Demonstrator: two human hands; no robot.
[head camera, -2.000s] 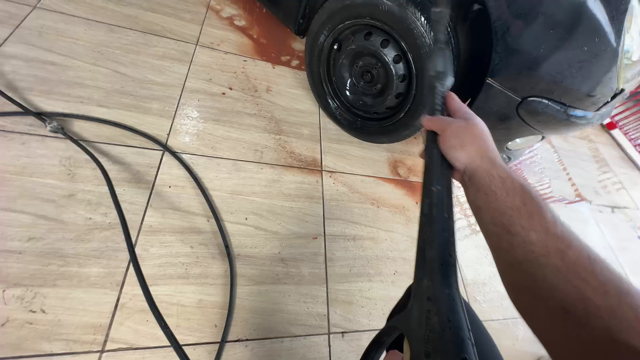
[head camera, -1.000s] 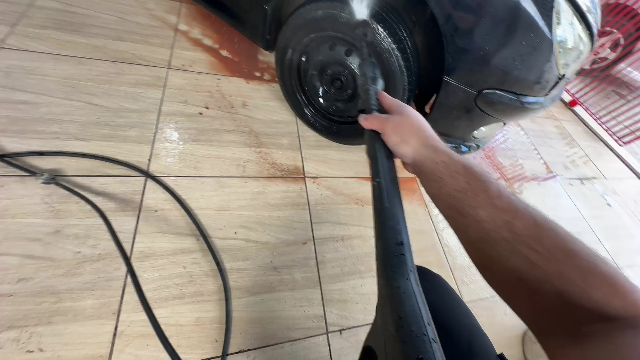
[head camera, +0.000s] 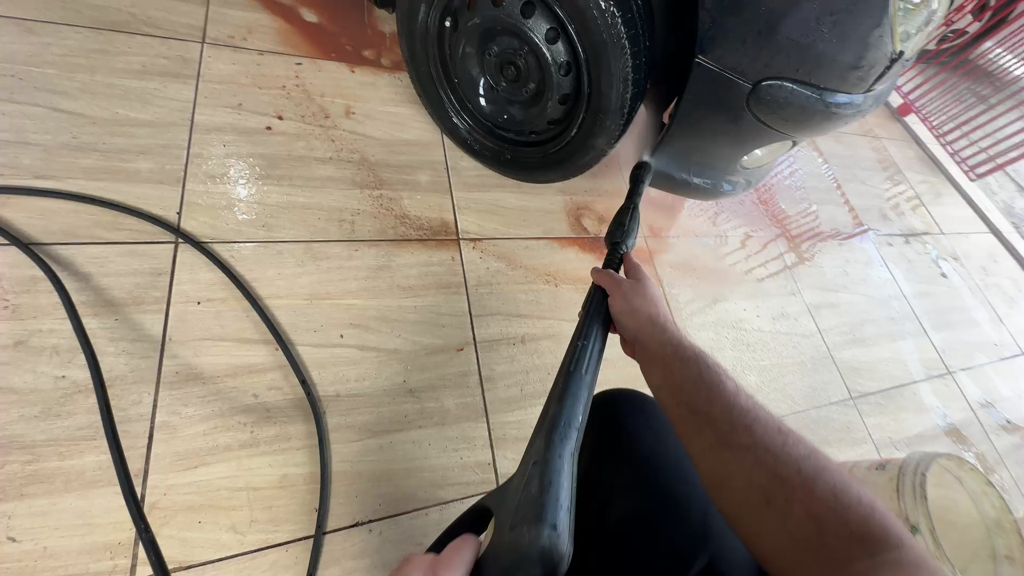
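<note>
A black pressure washer gun (head camera: 552, 448) runs up from the bottom middle. My left hand (head camera: 444, 560), partly cut off by the lower edge, holds its rear handle. Around the front of its barrel, just behind the nozzle (head camera: 640, 172), my right hand (head camera: 632, 304) is closed. Spray leaves the nozzle near the lower side of the dark car bumper (head camera: 720, 120), by the wheel arch. Left of the nozzle is the car's front wheel, a black steel rim (head camera: 512, 72) in a wet tyre (head camera: 552, 164).
A black hose (head camera: 264, 308) loops over the tiled floor (head camera: 384, 344) at left. Reddish-brown dirty water (head camera: 336, 28) lies beside the wheel and below the bumper. A translucent plastic bucket (head camera: 920, 496) stands at lower right. Red metal grating (head camera: 960, 96) is at upper right.
The nozzle has moved from the tyre to the gap beside the bumper, with my right hand still on the barrel. The bucket has come into view.
</note>
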